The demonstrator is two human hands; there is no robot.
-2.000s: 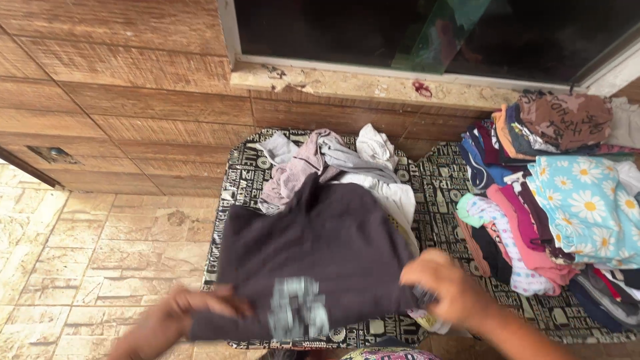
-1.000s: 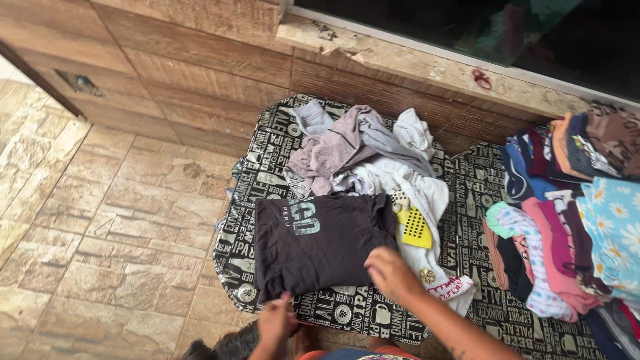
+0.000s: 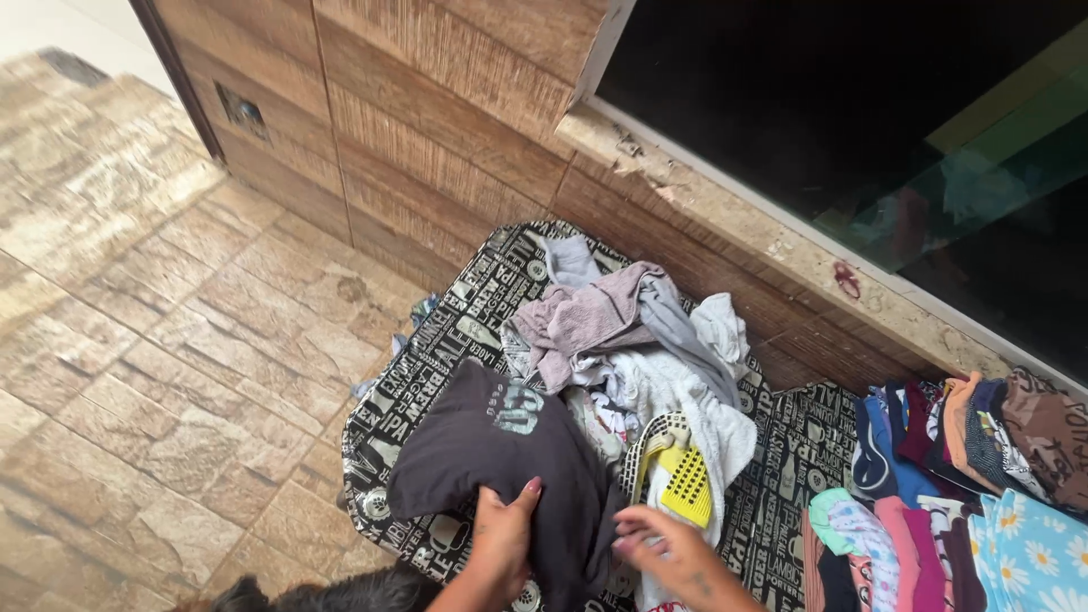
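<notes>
A dark grey garment (image 3: 510,459) with a light printed patch lies partly folded on a black cushion (image 3: 416,382) patterned with pale lettering. My left hand (image 3: 501,535) grips its near part, thumb on top and the fingers hidden by the cloth. Beside the garment's right edge is my right hand (image 3: 663,544), its fingers partly curled; whether it pinches the cloth cannot be told. Just behind that hand lies a yellow piece with black dots (image 3: 687,489), on a rumpled white cloth (image 3: 671,382). A mauve cloth (image 3: 586,323) is heaped farther back.
Folded clothes (image 3: 901,535) and a light blue daisy-print fabric (image 3: 1028,552) are stacked at the right. A wood-look tiled wall (image 3: 442,110) and stone window sill (image 3: 765,246) bound the back. Dark fur (image 3: 340,595) shows at the bottom edge, over the tiled floor (image 3: 187,382).
The dark garment was spread wide, then lay as a flat rectangle with its print upward; now it is turned and bunched toward my left hand. The view has tilted.
</notes>
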